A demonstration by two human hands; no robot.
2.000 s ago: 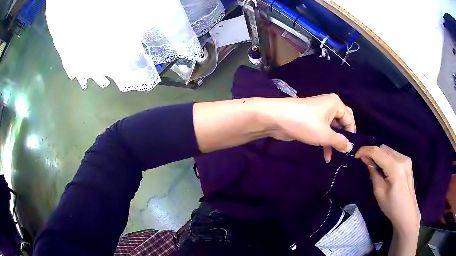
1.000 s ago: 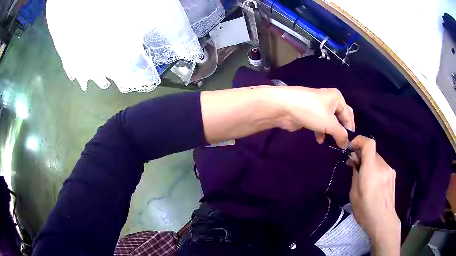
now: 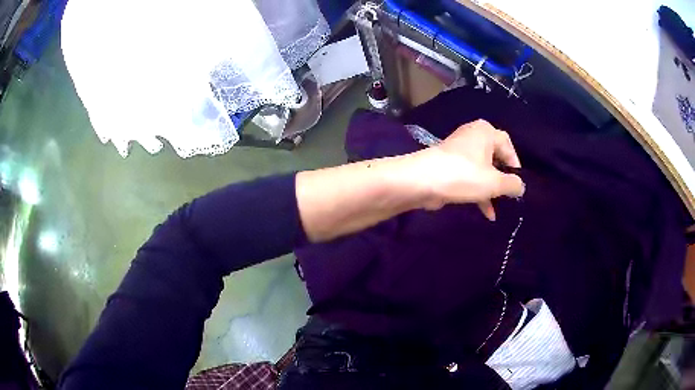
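A large dark purple garment [image 3: 411, 266] lies across my lap and up against the table edge. A broken pale line of stitches [image 3: 509, 251] runs down it below my left hand. My left hand [image 3: 480, 171] comes in from the left and pinches a fold of the garment between thumb and fingers. No needle or thread can be made out at its fingertips. A pale striped lining flap [image 3: 536, 352] shows at the garment's lower part. My right hand is not in view.
A white-topped table with a wood edge [image 3: 587, 67] curves along the upper right. White lace-edged cloth [image 3: 164, 72] hangs at the upper left. A small dark reel [image 3: 377, 93] stands by a metal frame [image 3: 371, 47]. Green floor [image 3: 91, 221] shows at left.
My right hand has left the fold and gone out of the picture. My left hand still pinches the cloth. The striped flap is more uncovered, and the view has shifted slightly.
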